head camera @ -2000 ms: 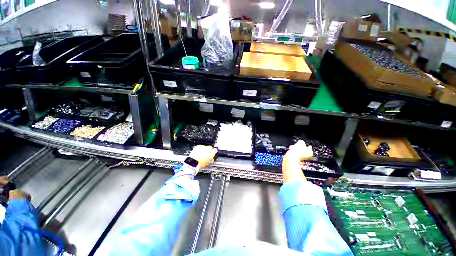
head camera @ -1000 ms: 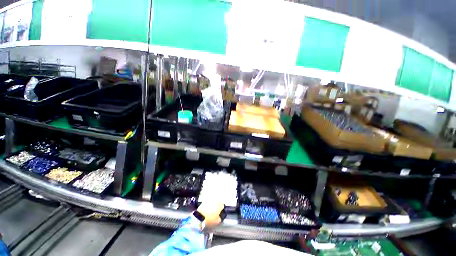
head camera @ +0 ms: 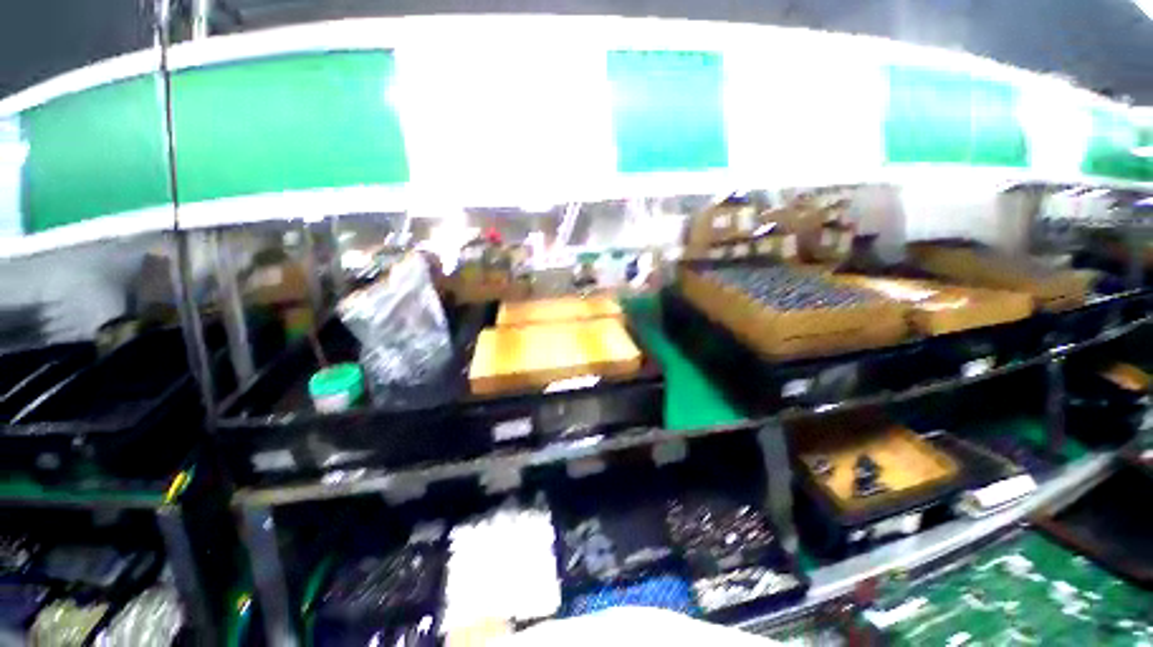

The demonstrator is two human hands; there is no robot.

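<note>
White connectors [head camera: 502,565] lie heaped in a black tray at the lower middle. A blurred skin-toned patch of my left hand [head camera: 481,634] shows at the tray's front, cut off by the bottom edge; its fingers cannot be made out. My right hand is out of the picture. Blue components [head camera: 632,594] lie right of the white ones, partly hidden by a white rounded shape at the bottom edge. Dark components [head camera: 718,531] and small pale components [head camera: 740,585] are further right. The green circuit board [head camera: 1012,594] is at the lower right, cut off and blurred.
A cardboard box [head camera: 885,470] with a few dark parts sits right of the trays. The upper shelf holds black bins, a clear plastic bag [head camera: 402,326], a green tub [head camera: 336,388] and cardboard boxes [head camera: 556,354]. A metal post [head camera: 183,316] stands at left.
The view has tilted up and then turned right. My right hand has left the picture. My left hand has dropped to the bottom edge, and its sleeve and dark wrist band no longer show.
</note>
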